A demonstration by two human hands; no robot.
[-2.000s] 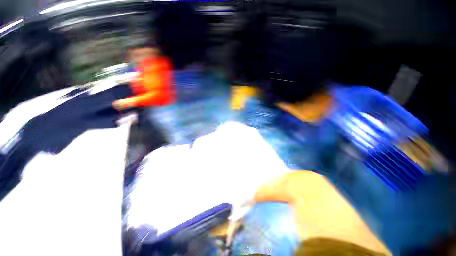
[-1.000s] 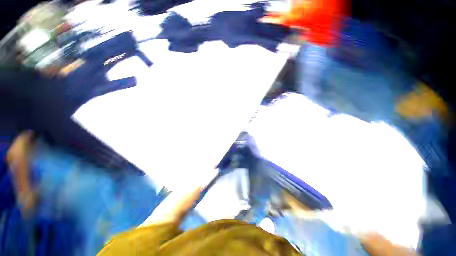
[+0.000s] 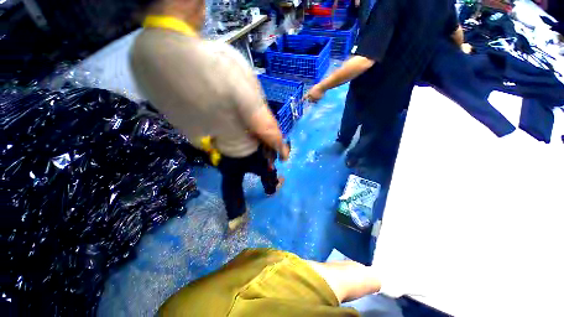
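My left forearm comes out of a mustard sleeve at the bottom centre and reaches right. My left hand (image 3: pixel 392 283) seems to be in a white glove at the near corner of the white table (image 3: pixel 470 217). Glove and tabletop merge in glare, so its fingers and anything in them cannot be made out. Navy garments (image 3: pixel 488 77) lie on the far part of the table, with one sleeve or leg hanging towards the middle. My right hand is out of the picture.
A heap of shiny black plastic (image 3: pixel 80 186) fills the left. A person in a beige top (image 3: pixel 198 86) stands beside it. Another in dark clothes (image 3: pixel 396 68) stands at the table. Blue crates (image 3: pixel 299 59) line the back. A green-and-white carton (image 3: pixel 360 199) is by the table.
The view has swung left, so the table now lies at the right. The white plastic heap and the person in red have left the picture. My right forearm is no longer seen.
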